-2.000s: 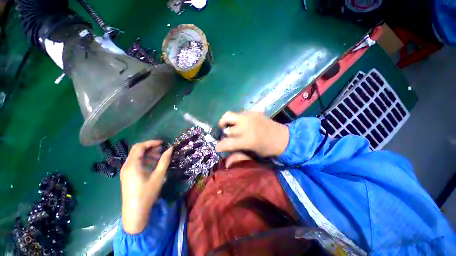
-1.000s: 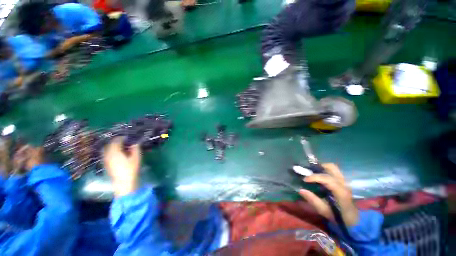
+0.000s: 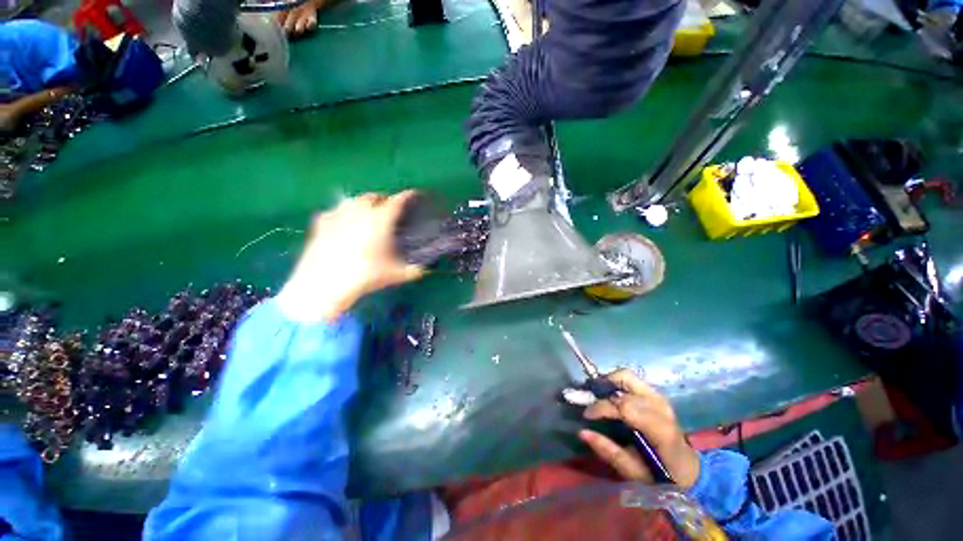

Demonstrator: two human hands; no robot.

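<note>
My left hand (image 3: 354, 254) is stretched out over the mat, its fingers around a blurred dark cluster of components (image 3: 425, 232), left of the hood. My right hand (image 3: 639, 423) holds a soldering iron (image 3: 584, 359) near the bench's front edge, its metal tip pointing up and left. A small white piece also shows by those fingers; I cannot tell what it is. A few loose dark component strips (image 3: 427, 335) lie on the green mat (image 3: 422, 407) between my hands. A large heap of dark components (image 3: 169, 343) lies at the left.
A grey fume hood (image 3: 533, 254) hangs ahead, with a round tin (image 3: 634, 264) beside it. A yellow bin (image 3: 755, 201) with white material and a dark soldering station (image 3: 882, 330) are at the right. Other people's blue sleeves (image 3: 37, 55) show at the left. A metal post (image 3: 729, 100) slants behind.
My left hand has moved from the heap at the left to near the hood and now has a dark cluster in its fingers. My right hand still holds the iron. The view has shifted.
</note>
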